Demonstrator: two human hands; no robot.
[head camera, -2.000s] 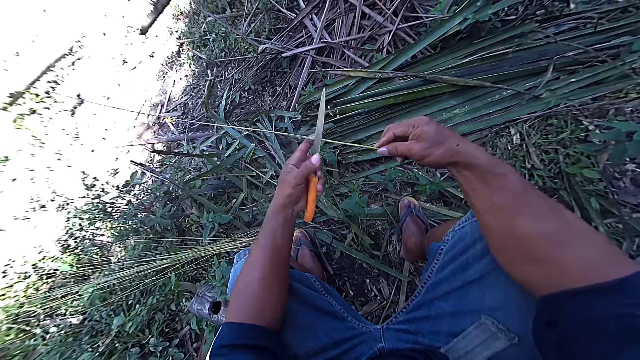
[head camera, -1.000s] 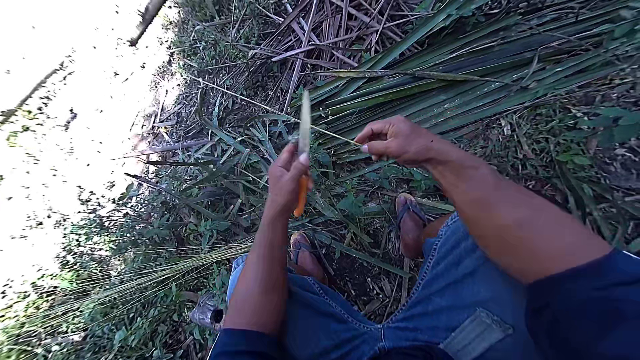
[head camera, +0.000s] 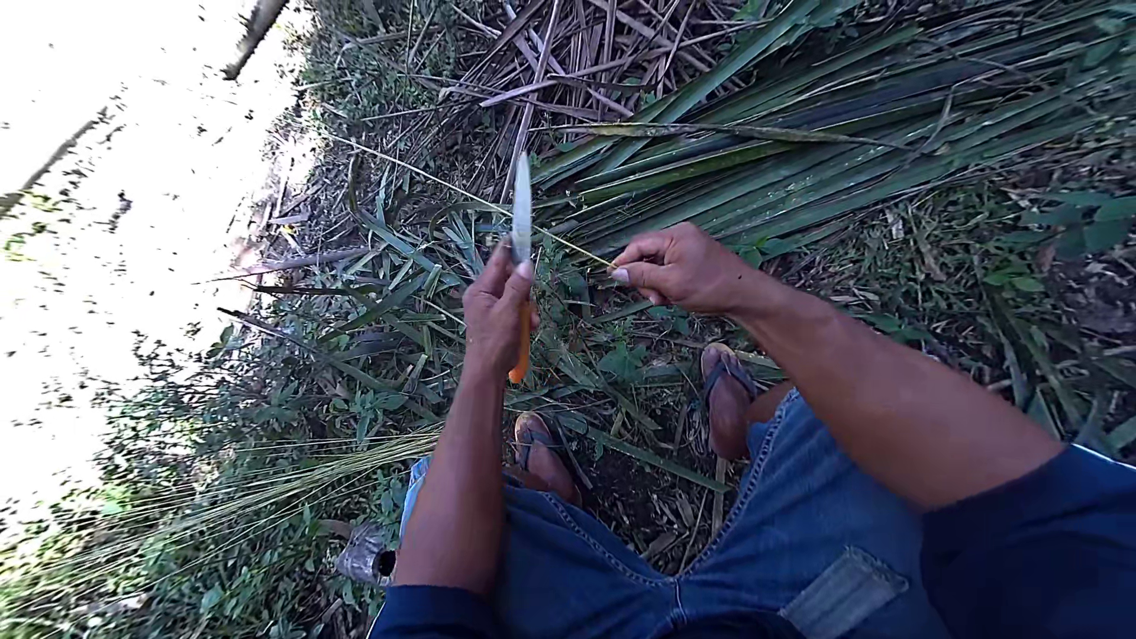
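Observation:
My left hand (head camera: 499, 311) is closed around the orange handle of a knife (head camera: 523, 200), whose pale blade points up and away from me. A long thin leaf midrib (head camera: 426, 175) crosses by the blade, running from the upper left down to my right hand (head camera: 666, 269). Thumb and fingertips of that right hand pinch the midrib's near end. Whether the blade touches the midrib, I cannot tell. A bundle of similar thin midribs (head camera: 293, 484) lies at the lower left, beside my left forearm.
Long green palm leaves (head camera: 763, 186) lie in a heap at the upper right. Dry brown leaves (head camera: 612, 53) lie behind them. Leaf scraps and low plants cover the ground around my sandalled feet (head camera: 728, 399). A grey container-like object (head camera: 362, 555) lies near my left leg.
The midrib now slants more steeply from the upper left than it did two seconds ago. Both hands keep their holds, and the knife blade stands more upright than at first.

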